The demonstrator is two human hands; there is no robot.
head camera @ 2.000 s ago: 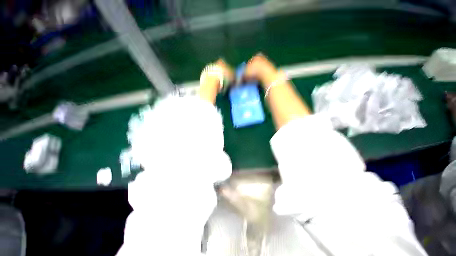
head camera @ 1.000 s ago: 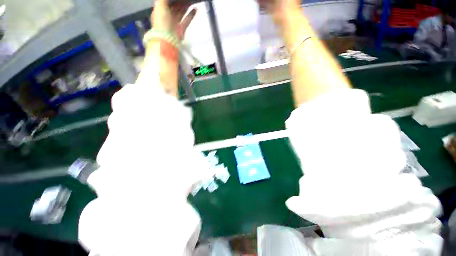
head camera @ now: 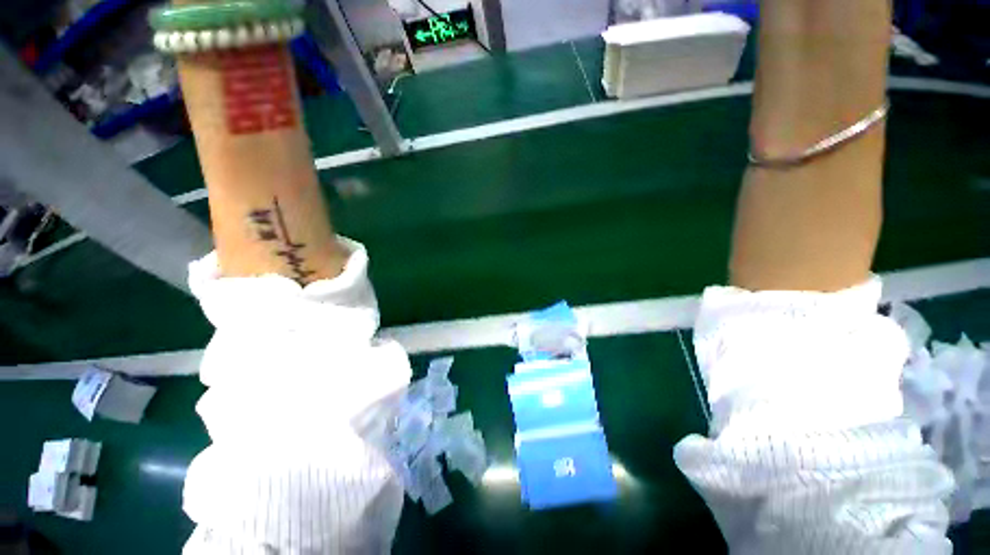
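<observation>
Both my forearms reach up past the top edge of the picture, so neither hand shows. Blue printed cards lie in overlapping flat stacks on the green bench, between my sleeves. A smaller blue piece with something pale on it lies at their far end, over the pale rail. A loose heap of small pale folded leaflets lies left of the cards, partly behind my left sleeve. A larger heap of white folded papers lies at the right edge, partly behind my right sleeve.
White stacked blocks and another small stack lie at far left. A pale rail runs between bench and green conveyor. White cartons stand across it. A grey post slants at left, near a green-lit display.
The view has moved closer and lower over the bench. The cards appear larger and the right heap shows more. My hands, at the top edge before, are out of the picture.
</observation>
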